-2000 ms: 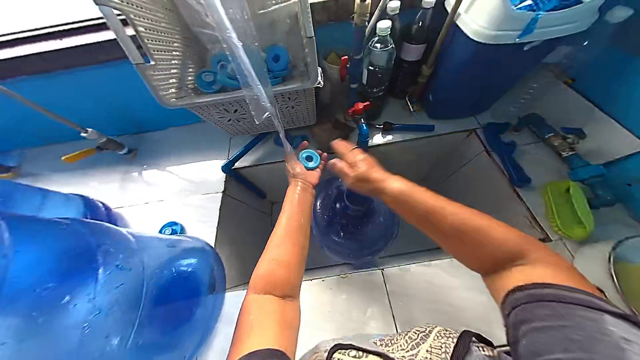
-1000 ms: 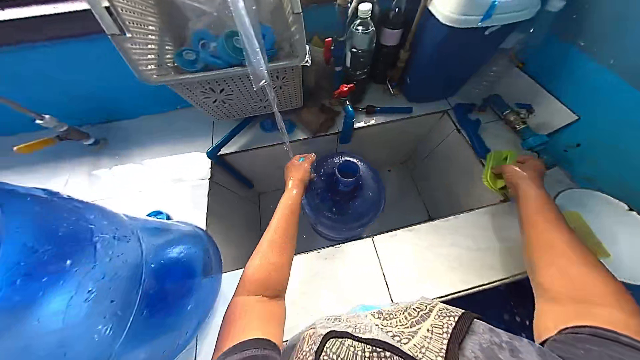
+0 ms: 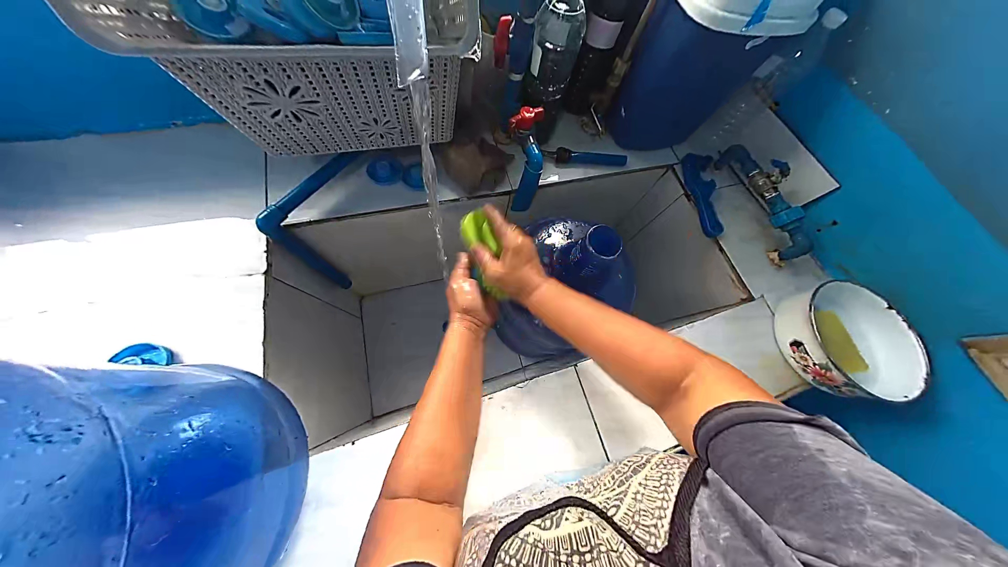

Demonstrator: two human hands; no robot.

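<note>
My right hand (image 3: 512, 260) grips a green scrub brush (image 3: 479, 233) by its handle, over the tiled basin. Its lower side meets my left hand (image 3: 470, 298), whose fingers curl around something blue that is mostly hidden, seemingly a small cap. Water falls from a clear plastic tube (image 3: 409, 47) in a stream just beside my left hand. An uncapped blue water jug (image 3: 602, 272) stands upright in the basin, partly behind my right hand and forearm.
Around the basin (image 3: 323, 346) are a blue tap with a red handle (image 3: 528, 157), a grey basket (image 3: 339, 102) of blue caps, bottles (image 3: 556, 47), a blue brush (image 3: 701, 193) and an enamel bowl (image 3: 898, 346). A large blue jug (image 3: 157, 465) lies at left.
My right hand has moved left from the basin's right edge, bringing the green brush to my left hand. Two seconds ago a blue ring-shaped cap lay in my open left hand.
</note>
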